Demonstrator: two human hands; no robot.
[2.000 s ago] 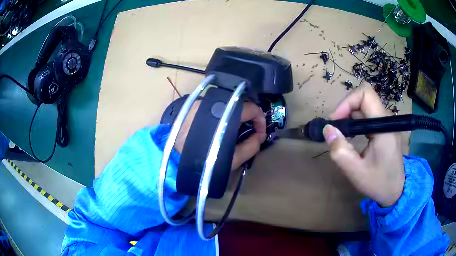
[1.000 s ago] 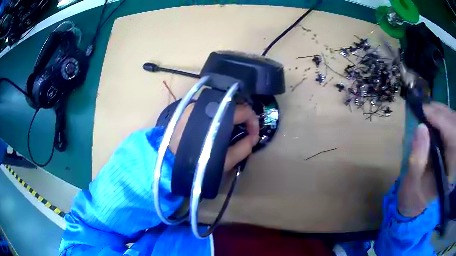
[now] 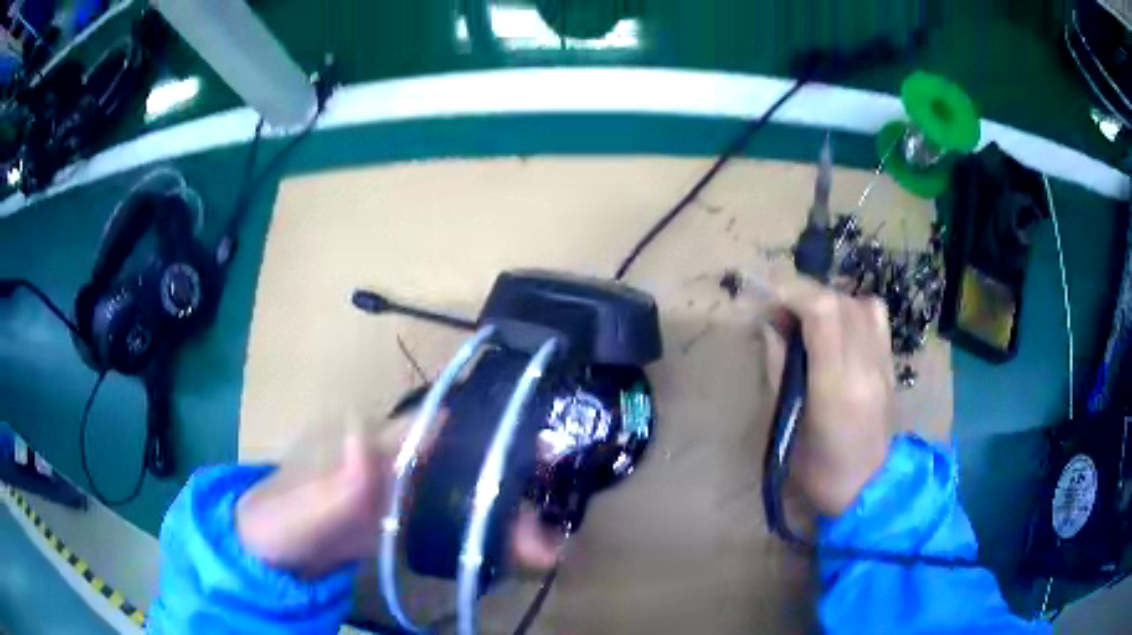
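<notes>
The black headset lies on brown cardboard, with two silvery hoops beside its strap. Its open earcup faces up, showing a pale speaker driver and a green circuit board at the edge. My left hand is blurred at the headband; its fingertips show past the strap, partly hidden, and it appears to grip the headset. My right hand holds the soldering iron upright, tip pointing away from me, beside the pile of wired components. Whether its fingertips also pinch a small part is unclear.
A green solder reel stands at the upper right, beside the black iron stand with its yellowish sponge. Another headset lies at the left. The microphone stalk sticks out left. The headset cable runs toward the white bench edge.
The view has shifted, showing more of the far bench. My left hand has drawn back left from the earcup, uncovering the driver. My right hand has brought the iron from the stand area leftward.
</notes>
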